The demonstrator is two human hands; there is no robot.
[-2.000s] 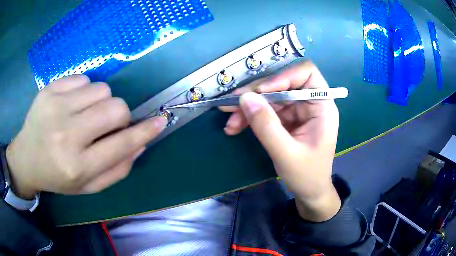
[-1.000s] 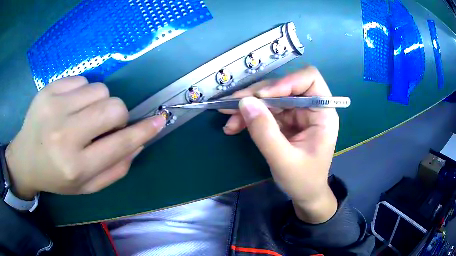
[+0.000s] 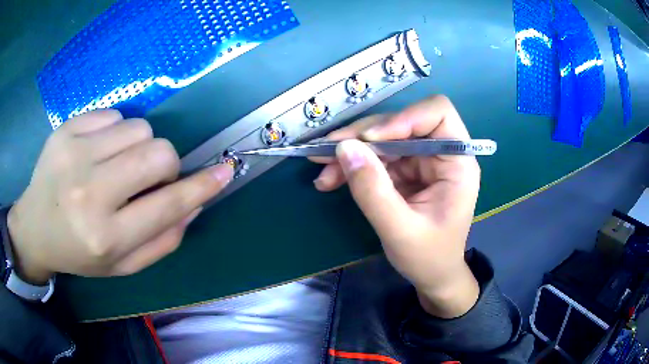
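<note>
A long grey strip part [image 3: 295, 96] lies slanted on the table, with several round components [image 3: 317, 109] along it, silver-dark with orange-yellow centres. My left hand [image 3: 107, 195] rests over the strip's lower left part, a fingertip at the leftmost visible round component [image 3: 230, 162]; it hides the strip's left end. My right hand [image 3: 413, 185] holds silver tweezers [image 3: 420, 147] between thumb and fingers. The tweezers' tip is at the upper edge of that same component, close to my left fingertip. No adhesive piece can be made out at the tip.
A large blue perforated sheet [image 3: 156, 53] lies beyond my left hand. More blue sheets [image 3: 578, 78] and a narrow blue strip [image 3: 620, 75] lie at the right of the green table [image 3: 285, 245]. A white-framed cart [image 3: 569, 309] and a small box [image 3: 614, 233] are beyond the table at lower right.
The strip has shifted very slightly left and up. The tweezers' blunt end is slightly lower than two seconds ago. Both hands keep nearly the same place.
</note>
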